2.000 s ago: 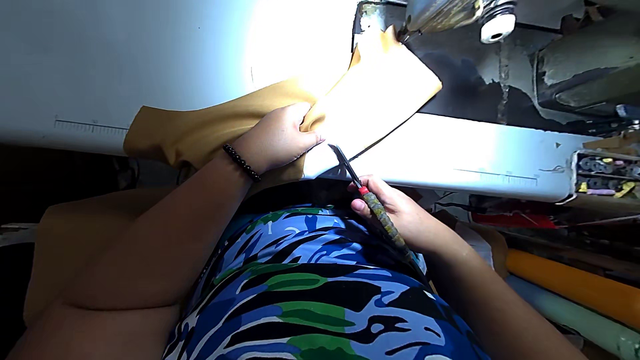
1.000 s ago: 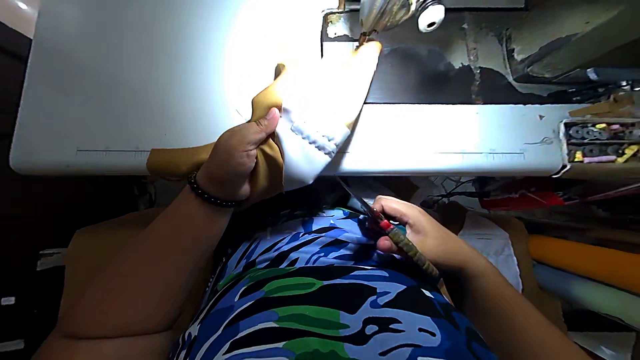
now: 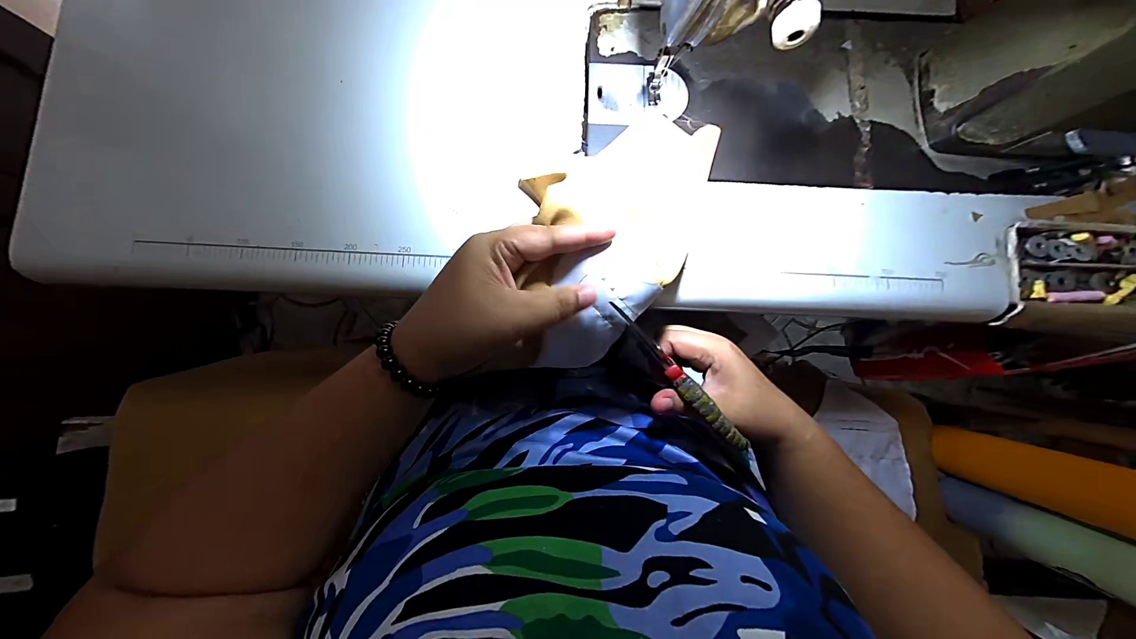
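My left hand point(image 3: 497, 297) pinches a piece of tan leather-like material point(image 3: 577, 333) at the table's front edge, its pale underside turned up and a line of stitches showing. My right hand point(image 3: 732, 377) holds scissors point(image 3: 701, 408) with wrapped handles. Their blade tips touch or lie just over the pale underside by the stitches, close to my left thumb. The far part of the material is washed out by bright light and lies just in front of the presser foot point(image 3: 655, 84) of a sewing machine point(image 3: 710, 18).
The white table point(image 3: 222, 151) carries printed ruler marks along its front edge. A tray of bobbins point(image 3: 1078, 257) stands at the right end. Orange and pale rolls point(image 3: 1029, 470) lie below right. Tan material point(image 3: 213, 435) hangs at my lap on the left.
The material has moved from under the machine's needle area toward me, uncovering the presser foot and plate. My left hand's grip has shifted right, and the scissor tips now overlap the pale underside.
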